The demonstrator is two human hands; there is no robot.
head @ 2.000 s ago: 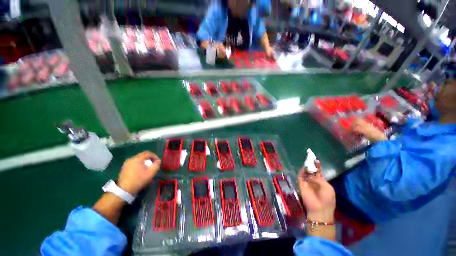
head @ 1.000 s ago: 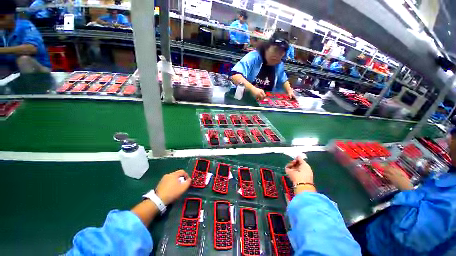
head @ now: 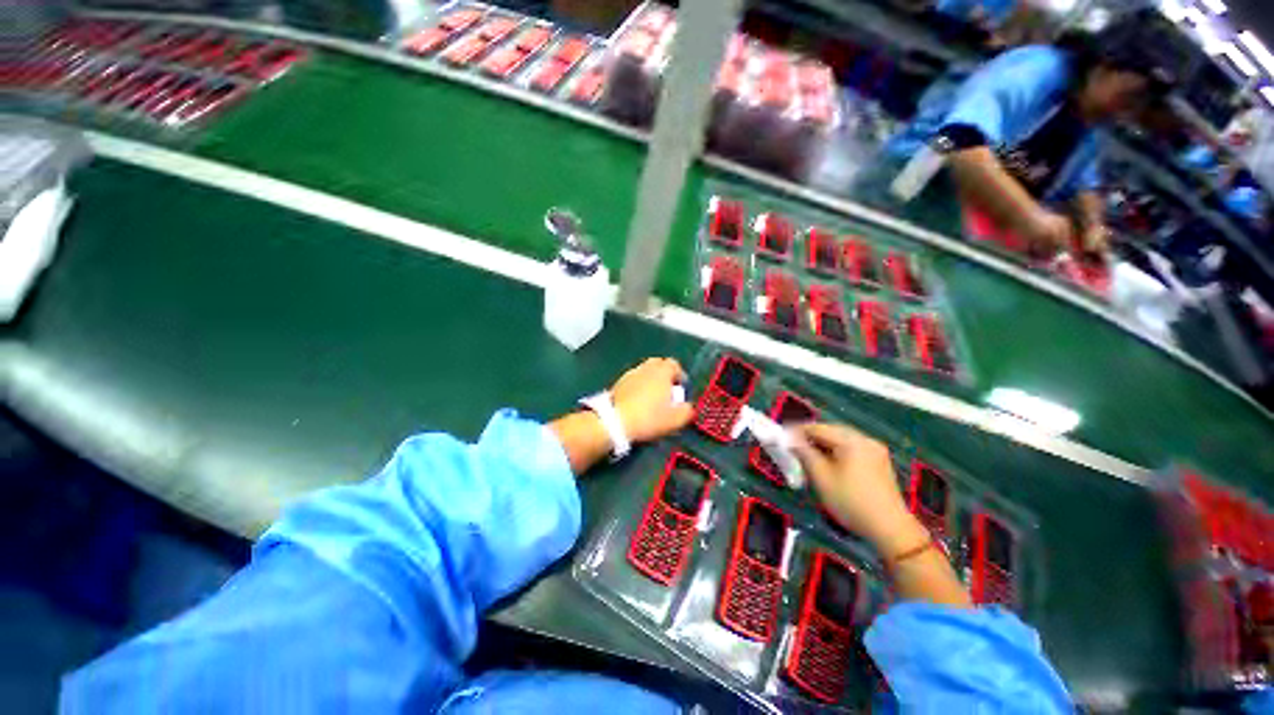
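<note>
A clear blister tray (head: 611, 571) of red keypad phones lies on the dark green worktop, tilted in view. My right hand (head: 850, 482) holds a white cleaning cloth (head: 770, 443) over a phone (head: 792, 411) in the far row, second from the left. The cloth covers part of that phone. My left hand (head: 651, 401) is at the tray's far left corner beside the first phone (head: 727, 397), its fingers closed around a small white piece (head: 679, 394). My right hand and sleeve hide some phones.
A white dispenser bottle (head: 574, 305) stands beside a grey post (head: 668, 154). Beyond the pale rail (head: 419, 249), another phone tray (head: 953, 330) lies on the green conveyor (head: 461, 154). A person in blue (head: 1027, 112) works across it. Red phones (head: 1227, 573) are at the far right.
The view has swung left and tilted. My right hand has moved leftward across the far row with the cloth, onto the second phone. My left hand stays by the tray's left corner.
</note>
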